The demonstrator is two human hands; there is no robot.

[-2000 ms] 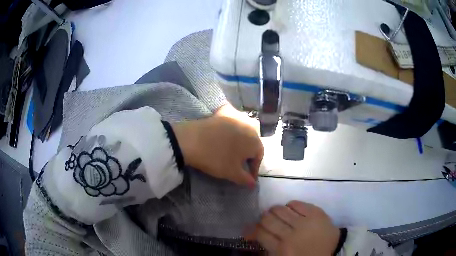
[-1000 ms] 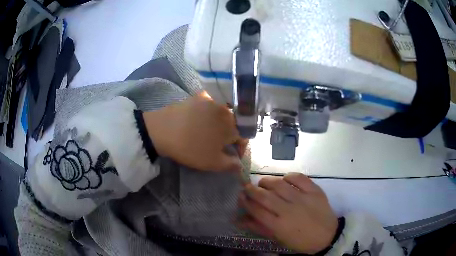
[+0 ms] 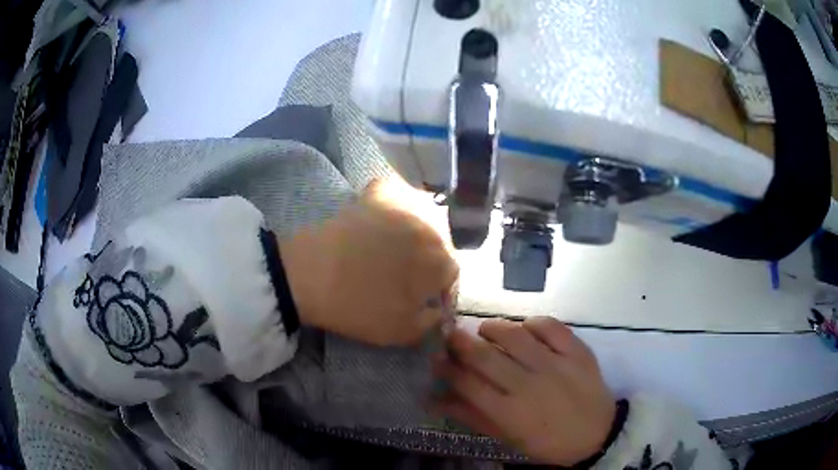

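Note:
The light-grey ribbed fabric panel (image 3: 211, 174) lies left of the sewing machine head (image 3: 551, 101) and drapes toward me over the table's front edge. My left hand (image 3: 372, 271) is on the panel just left of the lit needle area, fingers curled down and pinching the fabric's right edge. My right hand (image 3: 533, 390) is nearer me at the same edge, its blurred fingertips on the fabric close to my left fingers. A dark grey piece (image 3: 289, 126) shows under the panel. The presser foot and needle are hidden behind my left hand and the head.
Dark grey cut pieces (image 3: 92, 119) are stacked at the far left. A black band (image 3: 798, 138) and brown cardboard (image 3: 698, 84) are on the machine arm. A thin blue stick (image 3: 775, 274) is below the arm. A small red-and-dark tool (image 3: 822, 323) lies at the right edge.
My right hand has moved up and forward from the front edge to meet my left hand at the fabric edge. My left hand stays beside the needle area, turned slightly, still on the fabric.

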